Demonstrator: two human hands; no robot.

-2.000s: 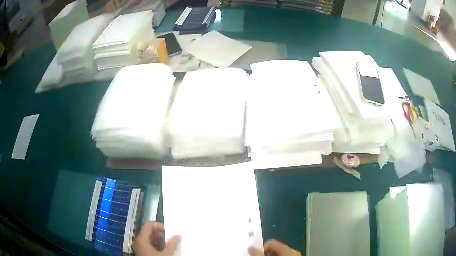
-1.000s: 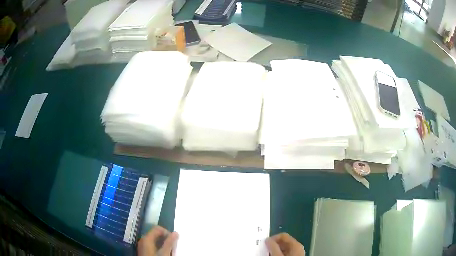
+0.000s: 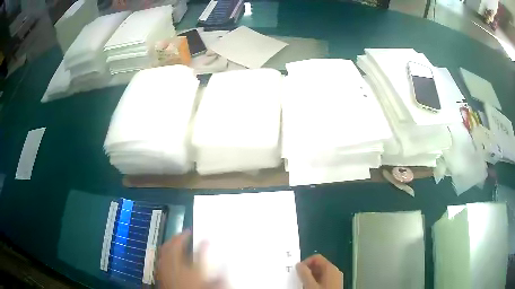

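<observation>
A bright white backing sheet (image 3: 245,226) lies flat in front of me, with two tiny dark marks near its right edge. My left hand (image 3: 183,262) is blurred at the sheet's lower left; whether it grips anything I cannot tell. My right hand (image 3: 319,273) is at the sheet's lower right edge, thumb and fingers together on the edge. The blue cell pile (image 3: 131,240) with white side strips lies just left of my left hand. The lower end of the sheet is cut off by the picture's edge.
Film stacks (image 3: 151,118) (image 3: 238,118) and a backing sheet stack (image 3: 333,113) stand on a brown board (image 3: 226,180) behind. A phone (image 3: 423,87) lies on an untidy stack. A tape roll (image 3: 402,174) is beside it. Glass panes (image 3: 388,248) (image 3: 485,242) lie at right. A loose white strip (image 3: 30,153) is far left.
My left hand has moved inward over the sheet's left part and is blurred. My right hand stays by the right edge. The whole view has shifted slightly.
</observation>
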